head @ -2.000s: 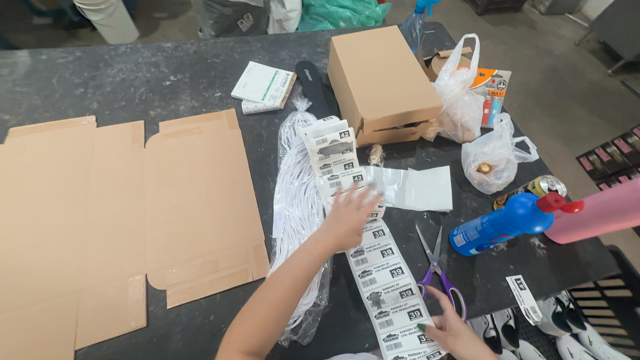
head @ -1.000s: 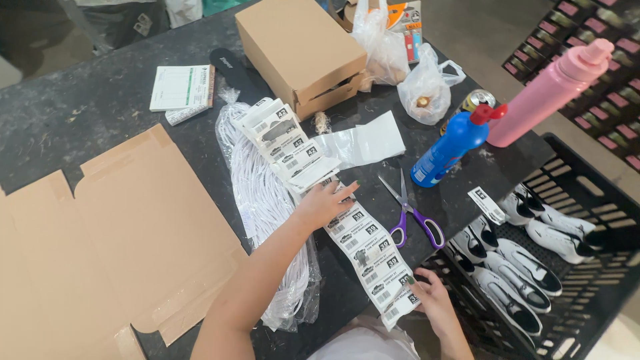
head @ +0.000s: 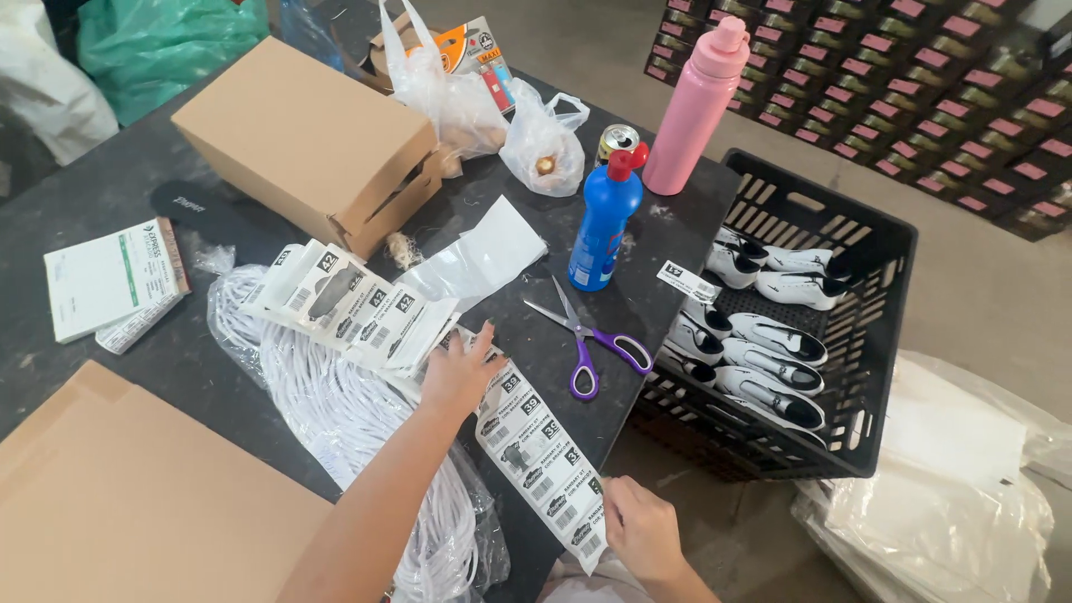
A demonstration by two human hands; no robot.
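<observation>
A long strip of printed white labels (head: 536, 444) runs diagonally toward the table's front edge. My left hand (head: 459, 373) rests on its upper part with fingers spread. The fingers of my right hand (head: 643, 529) pinch the strip's right edge near its lower end. A folded stack of the same labels (head: 343, 306) lies beyond my left hand, partly on a plastic-wrapped bundle of white laces (head: 335, 402). Scissors with purple handles (head: 584, 335) lie partly spread to the right of the strip. A blank whitish strip (head: 477, 260) lies behind them.
A cardboard box (head: 306, 130), plastic bags (head: 544, 146), a blue bottle (head: 605, 222), a can (head: 618, 141) and a pink bottle (head: 695, 109) stand around the back. Flat cardboard (head: 151, 502) and a pad (head: 109, 280) lie left. Right is a black crate (head: 888, 335) of white shoes (head: 770, 364).
The view has swung right, bringing the crate of shoes further in. My right hand, earlier at the strip's lower end, now pinches its right edge slightly higher. My left hand stays on the strip.
</observation>
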